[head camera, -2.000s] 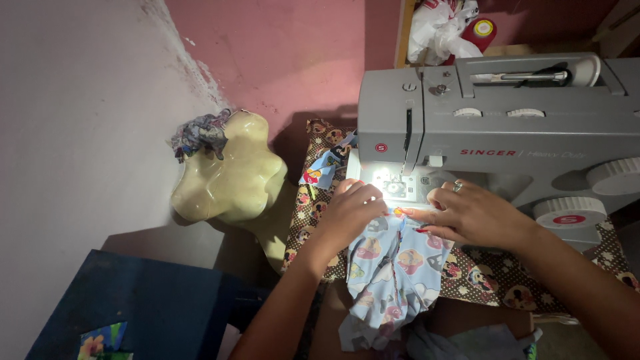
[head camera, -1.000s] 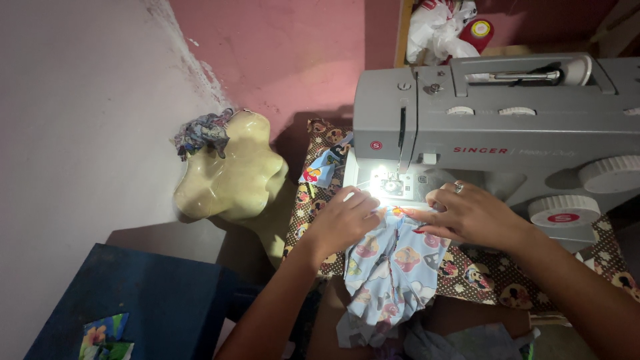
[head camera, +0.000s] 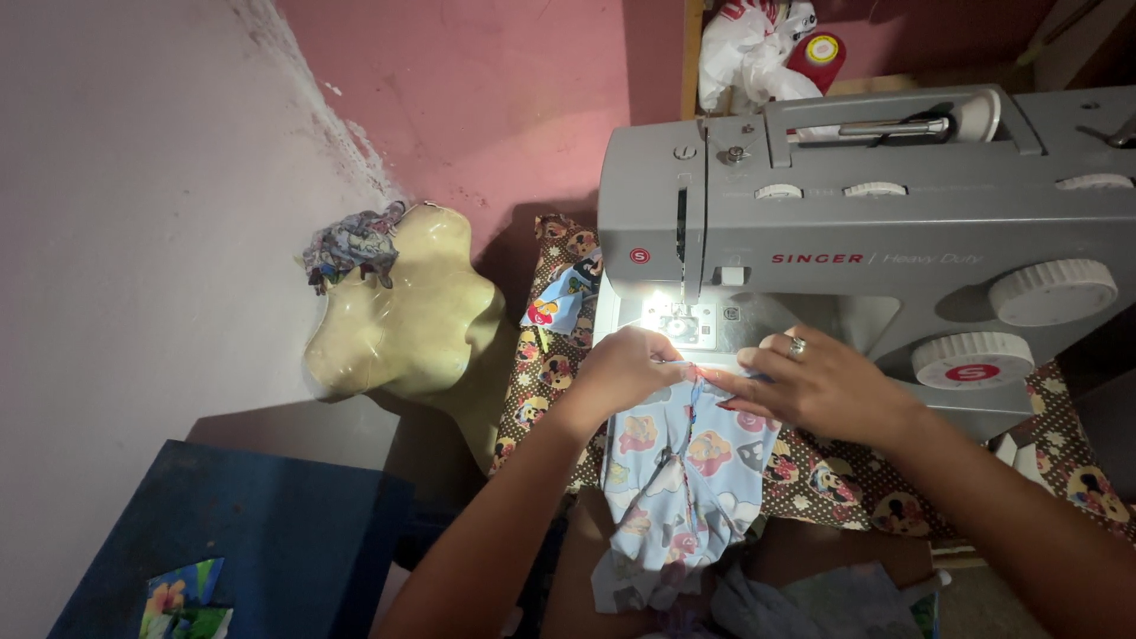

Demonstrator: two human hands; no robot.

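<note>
A light blue printed cloth (head camera: 683, 479) hangs down from the front edge of a grey Singer sewing machine (head camera: 852, 222), with a seam running down its middle. My left hand (head camera: 630, 368) pinches its top edge near the lit needle plate (head camera: 682, 327). On the right, my right hand (head camera: 808, 377), with a ring on one finger, holds the same edge, its fingertips close to the left ones. The cloth lies in front of the presser foot (head camera: 682, 311), not under it. A brown cartoon-print cover (head camera: 825, 484) lies beneath the machine.
Left of the machine stands a glossy cream mannequin form (head camera: 413, 311) with a bunched cloth (head camera: 355, 247) on it. A blue box-like surface (head camera: 266, 515) bears fabric scraps (head camera: 182, 603). Behind the machine are a white plastic bag (head camera: 750, 58) and a red thread cone (head camera: 816, 62).
The hanging part of the cloth has spread and shifted, and its middle seam now shows more plainly than a second ago. Both hands remain at its top edge.
</note>
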